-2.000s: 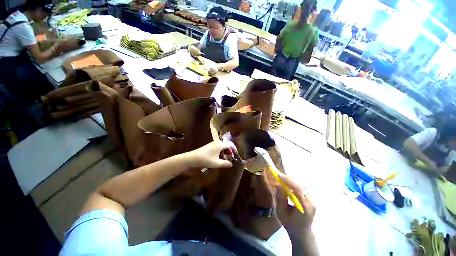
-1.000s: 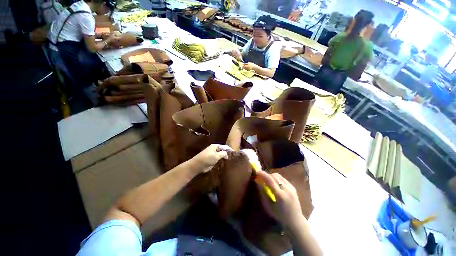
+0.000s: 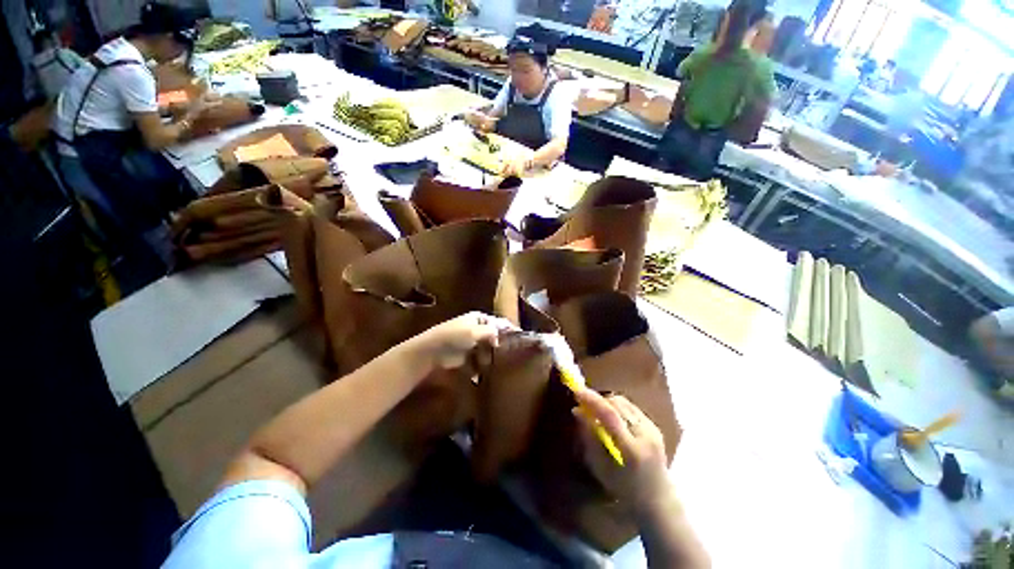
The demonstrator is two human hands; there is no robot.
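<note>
Several brown open-topped bag bodies stand in front of me. My left hand (image 3: 465, 338) pinches the top edge of the nearest bag body (image 3: 517, 389). My right hand (image 3: 625, 445) holds a glue brush (image 3: 594, 413) with a yellow handle, like a pen. The brush's white head is at that bag's rim, just right of my left fingertips. The exact contact is too blurred to tell. Another bag body (image 3: 634, 372) stands close behind my right hand, its mouth dark inside.
A blue tray (image 3: 862, 450) with a white pot (image 3: 905, 461) lies at the right. Folded olive panels (image 3: 825, 311) lie behind it. A cardboard carton (image 3: 239, 406) is at the left, with a white sheet (image 3: 184, 322). Several people are beyond the bags.
Since two seconds ago, the brush and both hands have come closer together at the rim. The camera view has swung right and back, shifting the whole scene.
</note>
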